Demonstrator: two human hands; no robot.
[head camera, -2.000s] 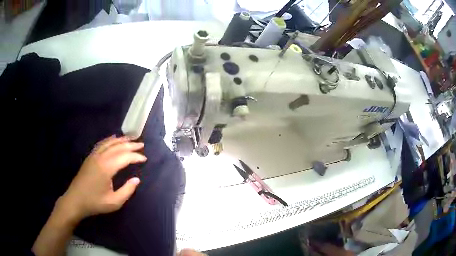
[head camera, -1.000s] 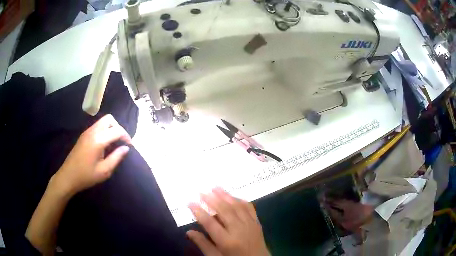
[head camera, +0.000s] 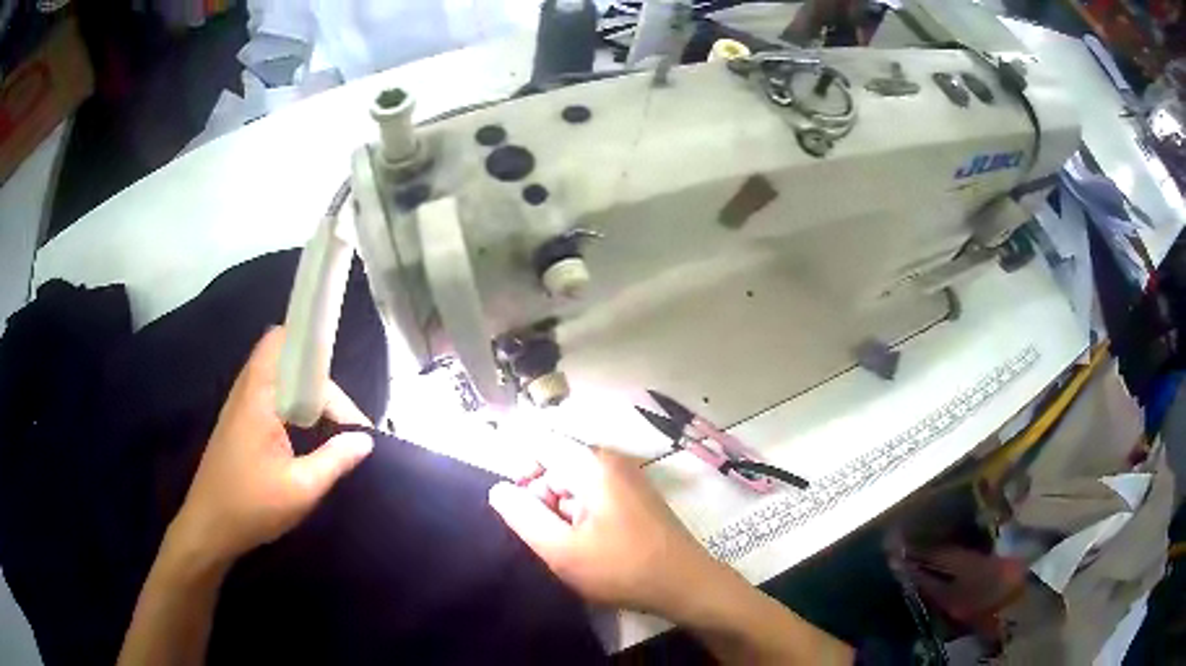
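Observation:
A dark garment (head camera: 377, 559) lies in a heap left of the sewing machine and in front of it. My left hand (head camera: 267, 455) pinches its upper edge, partly behind the white paddle-like bar (head camera: 308, 325). My right hand (head camera: 592, 520) pinches the same edge further right, its fingertips in bright glare. The edge runs fairly straight between both hands, just in front of the presser foot area (head camera: 475, 390), where glare hides the needle. Thread snips (head camera: 722, 449) with pink and black handles lie on the bed right of my right hand.
The off-white JUKI machine head (head camera: 676, 182) spans the middle. A small dark block (head camera: 879, 358) sits right of the snips. A printed scale (head camera: 897, 449) runs along the table's front edge. Thread cones (head camera: 566, 42) stand behind. Beige and white scraps (head camera: 1106, 520) are heaped lower right.
My right hand has moved up from the table's front edge and taken hold of the garment edge. That edge is now stretched between both hands, nearer the presser foot. The view has shifted.

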